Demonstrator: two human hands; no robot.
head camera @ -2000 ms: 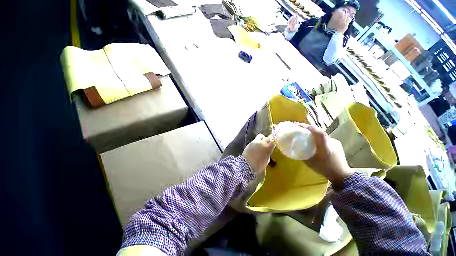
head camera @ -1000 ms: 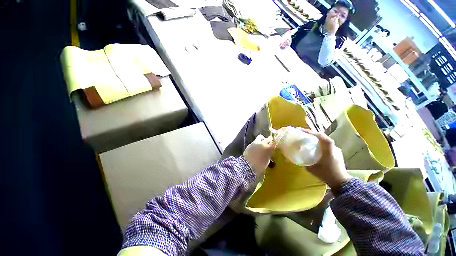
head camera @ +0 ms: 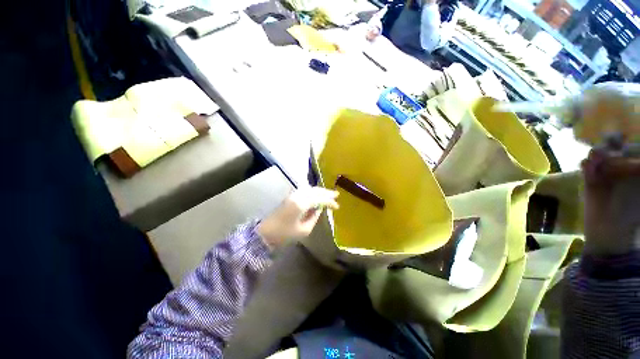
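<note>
An open tan bag body with a yellow inside (head camera: 393,154) stands in front of me. A narrow dark brown tab (head camera: 360,191) lies on its inner face. My left hand (head camera: 298,214) pinches the bag's rim at its left side. My right hand (head camera: 612,189) is raised at the right edge, blurred and partly cut off. It holds a pale translucent bottle (head camera: 603,116), with its thin nozzle pointing left, away from the bag opening.
More tan bag bodies (head camera: 484,140) stand at the right, one with a white piece (head camera: 464,259) against a dark patch. A blue tray (head camera: 398,105) sits on the white table (head camera: 281,105). Cartons (head camera: 217,217) stand at left, one bearing flat yellow panels (head camera: 140,126). A person (head camera: 414,28) is across the table.
My right hand has moved the bottle away from the bag rim, up and to the right. The bag opening and its tab are now uncovered. My left hand appears farther left, and the view has shifted.
</note>
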